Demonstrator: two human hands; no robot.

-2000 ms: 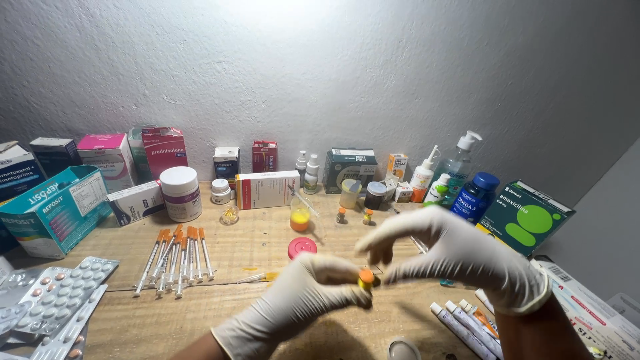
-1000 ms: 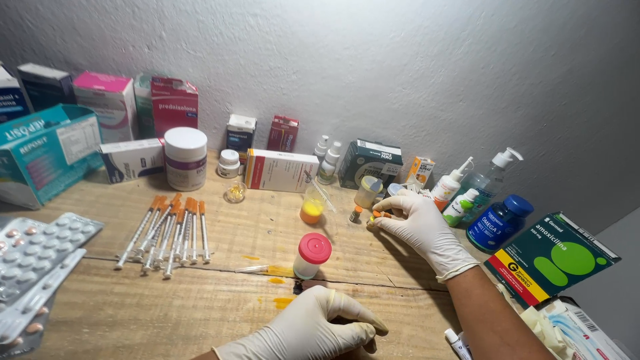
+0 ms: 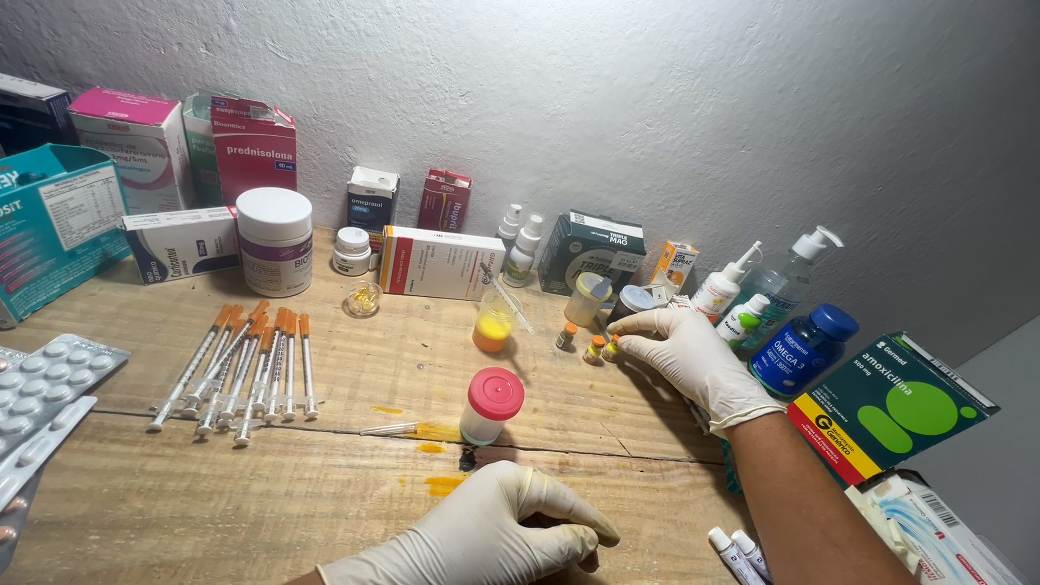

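My left hand [image 3: 520, 524], in a pale glove, rests at the bottom centre with half-curled fingers; nothing shows in it, though its palm is hidden. My right hand [image 3: 691, 353], gloved too, pinches a small orange-capped glass vial [image 3: 611, 348] at the table. Close to its left stand another yellow-and-orange vial [image 3: 594, 350] and a vial with darker contents [image 3: 566, 335]. Beyond my left hand is a red-lidded specimen jar [image 3: 492, 406]. A clear cup [image 3: 492, 322] of yellow and orange liquid holds a syringe [image 3: 510, 299].
Orange-capped syringes [image 3: 244, 366] and blister packs [image 3: 57, 382] lie at left. Medicine boxes [image 3: 443, 264] and a white tub [image 3: 275, 244] line the wall. Right of my right hand stand a blue bottle [image 3: 800, 349] and a green box [image 3: 894, 406]. Yellow stains [image 3: 439, 431] mark the wood.
My hands were close together around an orange-capped vial; my right hand has moved away to the vials near the cup, where a third now stands. The view has shifted.
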